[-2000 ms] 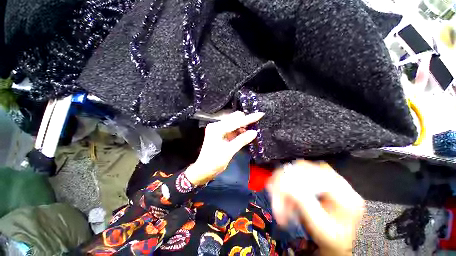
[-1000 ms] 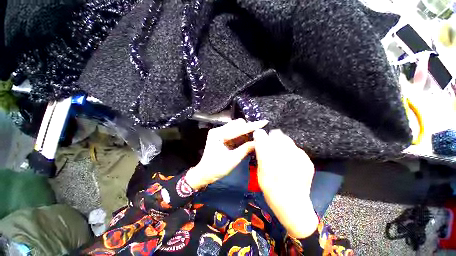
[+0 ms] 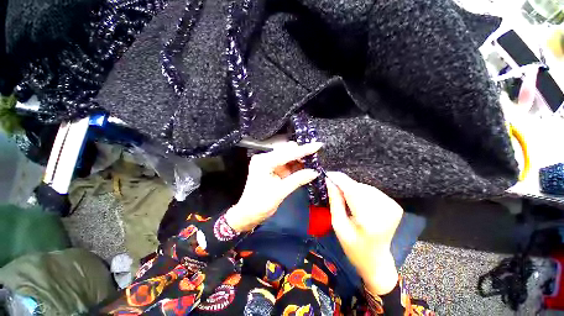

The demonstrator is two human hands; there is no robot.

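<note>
The charcoal speckled garment (image 3: 396, 148) lies over the table edge in front of me. The flecked braid trim (image 3: 303, 128) runs along the end of its narrow part, down between my hands. My left hand (image 3: 269, 185) pinches the trimmed edge between thumb and fingers. My right hand (image 3: 365, 219) is just right of it, its thumb and forefinger together at the trimmed edge. No needle or thread can be made out at the fingertips.
Dark cloth with glittery trim (image 3: 68, 62) lies at the upper left. Yellow scissors handles (image 3: 518, 151), a dark blue speckled block (image 3: 552, 179) and two black rectangles (image 3: 518, 48) are on the table at right. A clear plastic bag (image 3: 185, 176) hangs below the table.
My right hand came up from the lower right to the trimmed edge and is now slightly lower and further right. My left hand keeps its grip in nearly the same place.
</note>
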